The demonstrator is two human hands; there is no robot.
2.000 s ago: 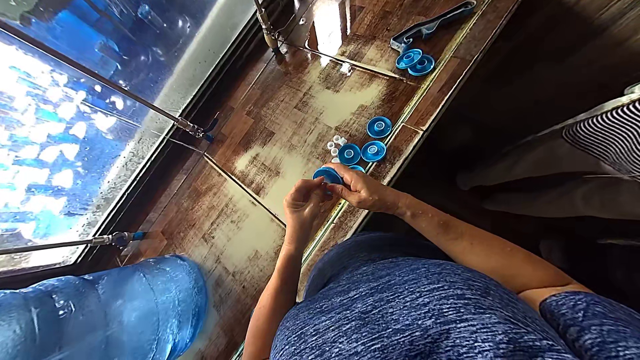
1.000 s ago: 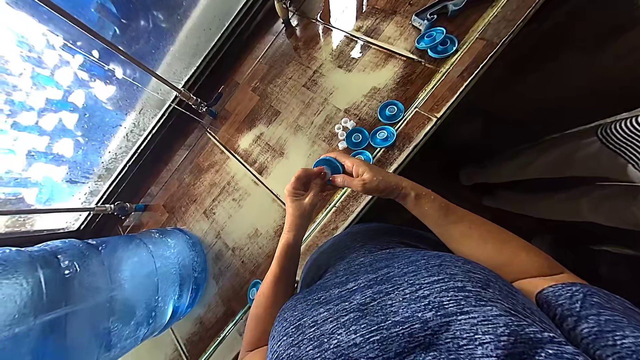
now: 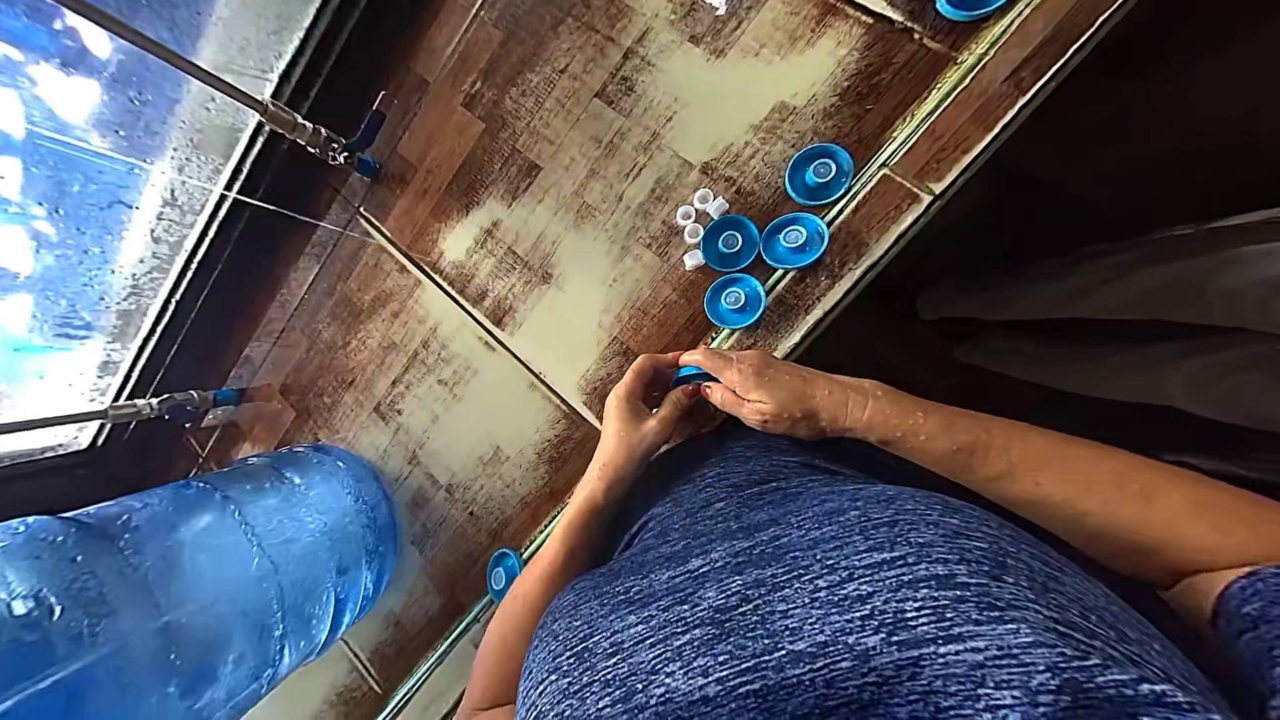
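Close to my body, my left hand and my right hand both grip one blue plastic bottle cap, mostly hidden by the fingers. Just beyond them on the tiled ledge lie several blue caps with raised centres, among them a nearer one, one at the edge and a farther one. Small white plastic plugs lie in a loose group left of these caps. Another blue cap rests at the ledge's edge, beside my left forearm.
A large blue water jug lies at lower left. Metal valves with blue handles reach over the ledge from the window side. One more blue cap is cut off at the top. Pale draped cloth hangs in the dark area at right.
My hands stay together on the blue cap, which has turned and now shows less between the fingers. The view has shifted, so the black-handled tool seen at upper right before is out of frame.
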